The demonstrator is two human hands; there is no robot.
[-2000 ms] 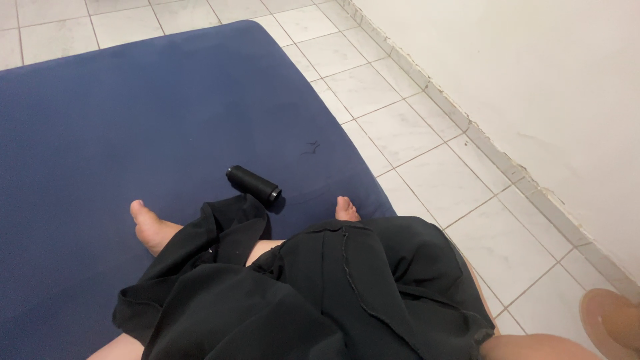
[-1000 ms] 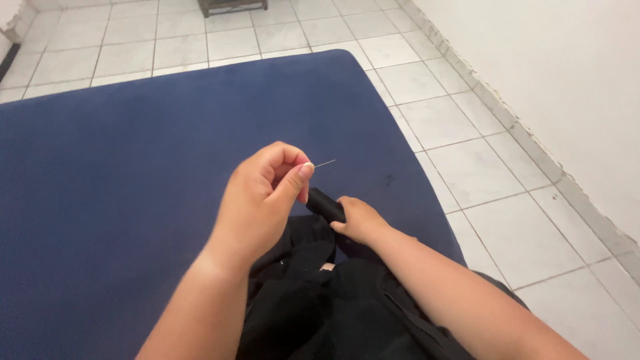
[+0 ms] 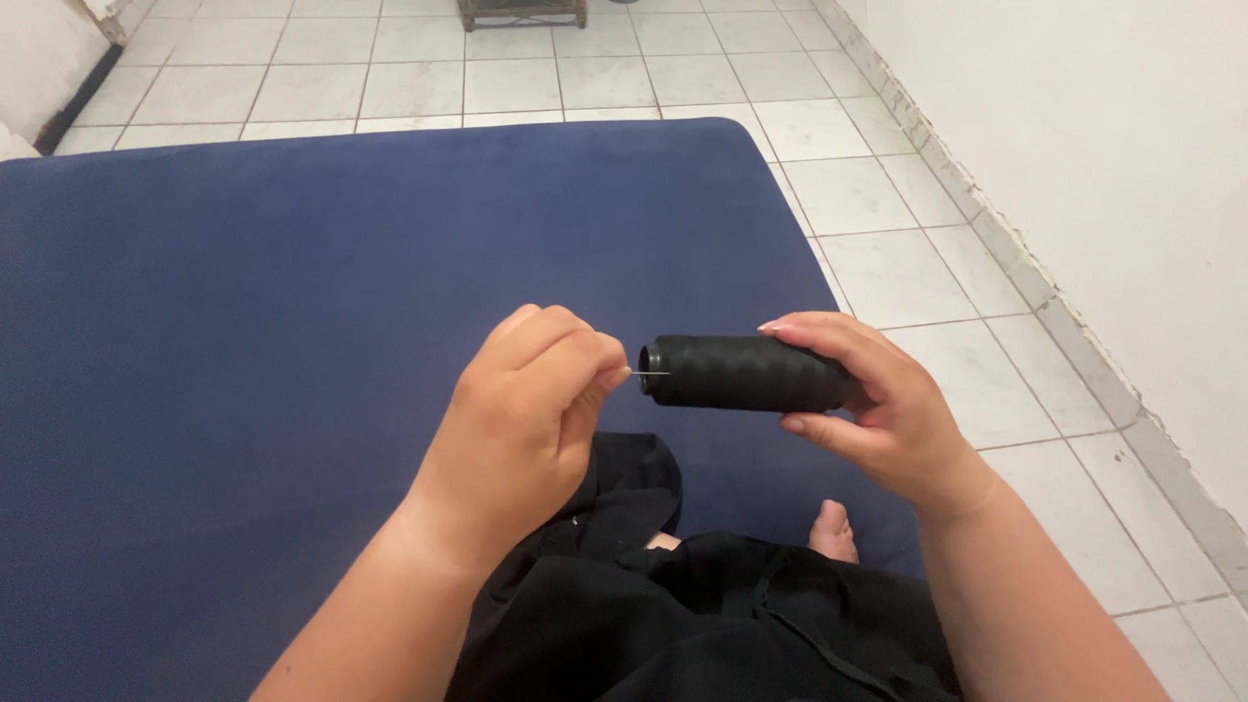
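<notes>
My left hand (image 3: 536,409) pinches a thin sewing needle (image 3: 651,372) between thumb and forefinger, its free end pointing right, in front of the near end of a spool. That spool of black thread (image 3: 746,372) lies sideways in my right hand (image 3: 868,400), held between the thumb below and the fingers above. Whether the needle touches the spool, I cannot tell. Black fabric (image 3: 712,624) is spread over my lap beneath both hands. No thread is visible at the needle.
I sit on a mattress with a blue cover (image 3: 390,244). My bare foot (image 3: 833,531) shows past the fabric. White floor tiles (image 3: 848,195) run beyond the mattress, with a white wall (image 3: 1092,117) on the right and a small piece of furniture (image 3: 523,12) at the far edge.
The spool lay on the mattress two seconds ago; my right hand was on it one second ago and now holds it up, sideways. My left hand still holds the needle, now right by the spool.
</notes>
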